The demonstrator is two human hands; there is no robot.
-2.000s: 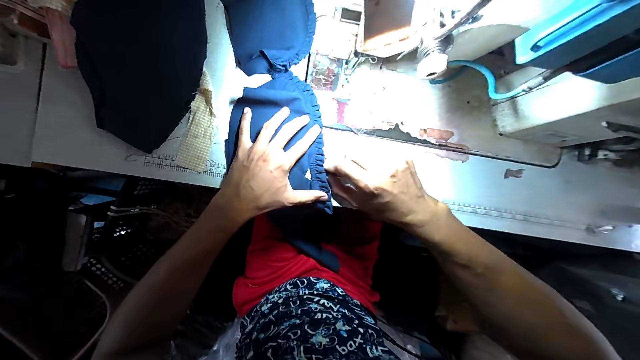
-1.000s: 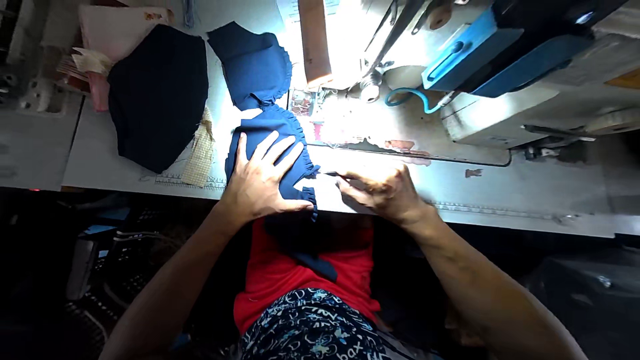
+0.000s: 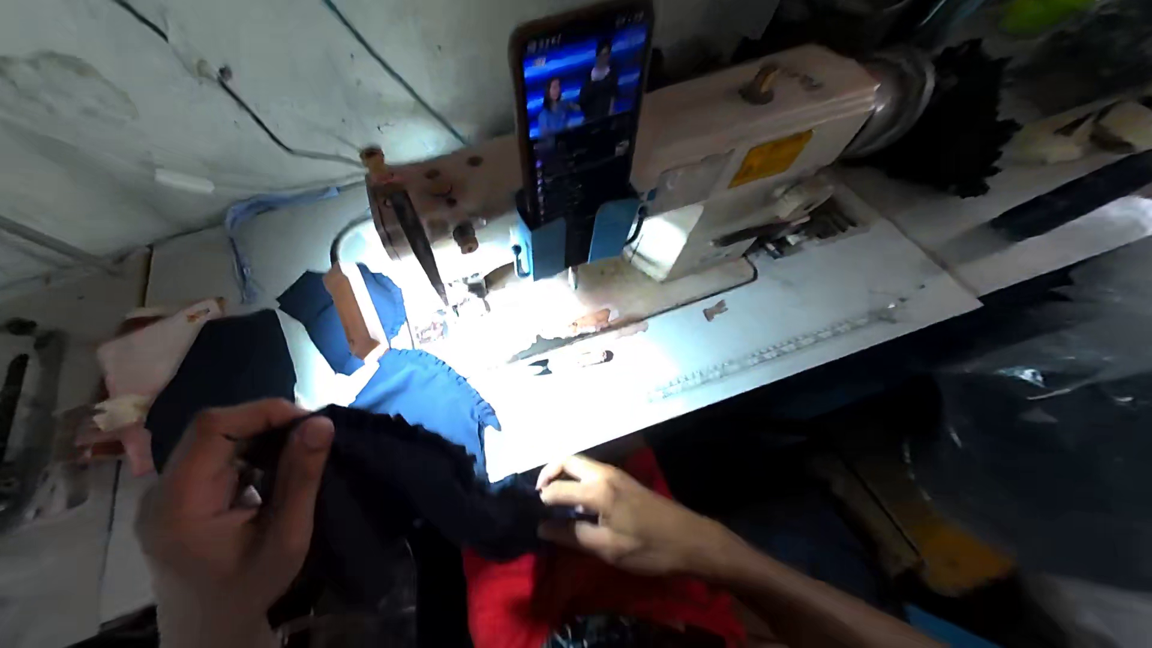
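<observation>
A dark navy fabric piece with a ruffled edge (image 3: 423, 477) is stretched between my two hands, raised in front of the table edge. My left hand (image 3: 238, 504) pinches its upper left end between thumb and forefinger. Its lower right end is in the fingers of my right hand (image 3: 607, 513), near my lap; a small dark object shows at those fingers, too blurred to name. Behind the raised cloth, a blue fabric piece with a gathered edge (image 3: 427, 396) lies on the table. Another blue piece (image 3: 328, 310) lies farther back, partly under a brown strip (image 3: 351, 310).
A sewing machine (image 3: 711, 135) stands at the back, with a phone (image 3: 585, 117) in a blue holder before it. Black fabric (image 3: 225, 373) and pink fabric (image 3: 157, 346) lie at the left. A measuring tape (image 3: 774, 355) runs along the front edge.
My left hand has come up off the cloth on the table and now pinches raised fabric. My right hand has moved from the tabletop to the table's front edge. The view has swung strongly.
</observation>
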